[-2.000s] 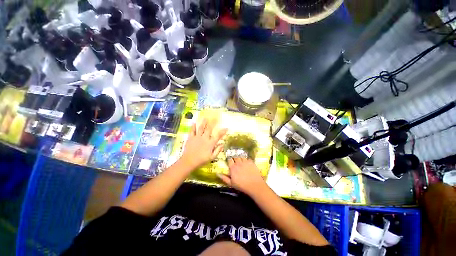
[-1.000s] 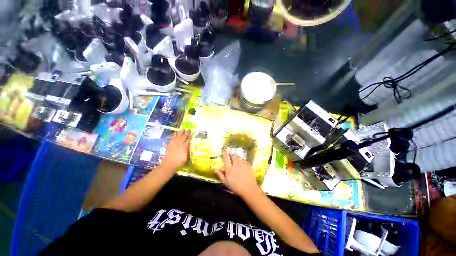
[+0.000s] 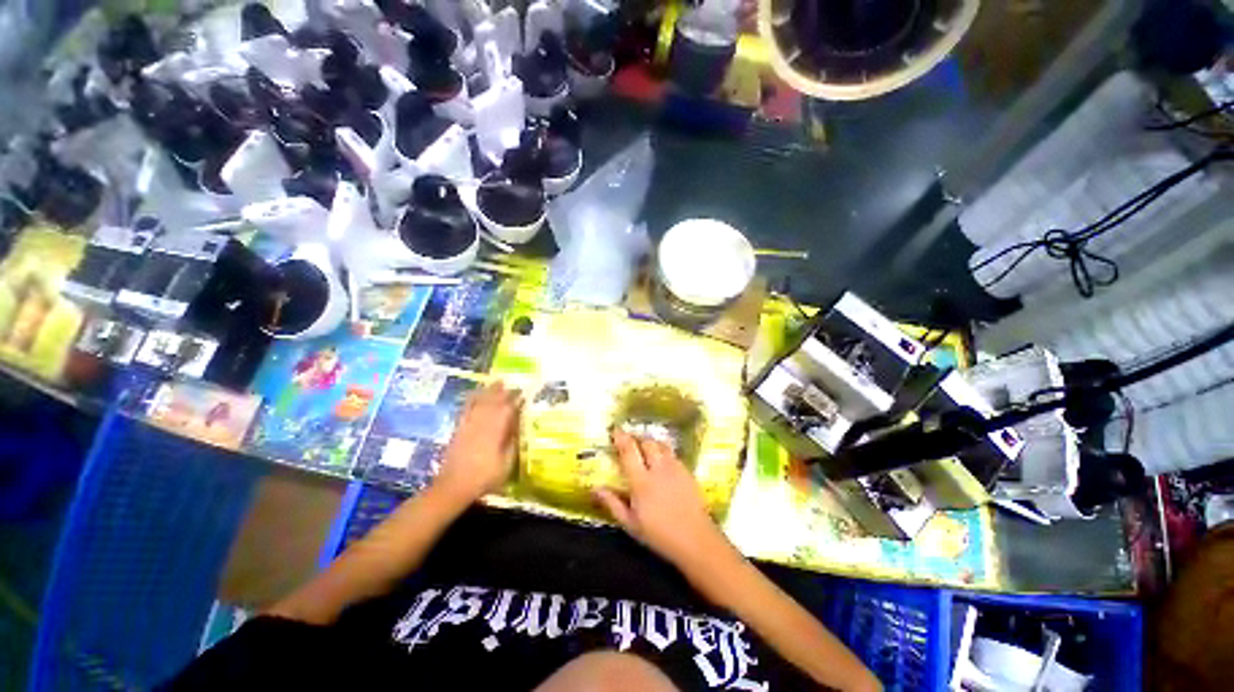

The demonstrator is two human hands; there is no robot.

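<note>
A bright yellow mat (image 3: 568,358) lies on the bench in front of me, with a dark round patch holding a small pile of tiny screws (image 3: 655,416). My right hand (image 3: 656,493) reaches from below with its fingertips at the pile. Whether it grips a screw cannot be told. My left hand (image 3: 483,435) rests at the mat's left edge, fingers close together, and nothing shows in it. A small dark bit lies on the mat near its upper left.
A round white-topped tub (image 3: 706,262) with a stick stands behind the mat. Black-and-white blocks (image 3: 846,372) and a black screwdriver (image 3: 934,439) are on the right. Part-built white units (image 3: 437,223) crowd the left rear. A blue crate (image 3: 1110,635) stands below right.
My left hand has moved left from over the mat's middle to its left edge. My right hand has stayed at the screw pile. The view has shifted slightly.
</note>
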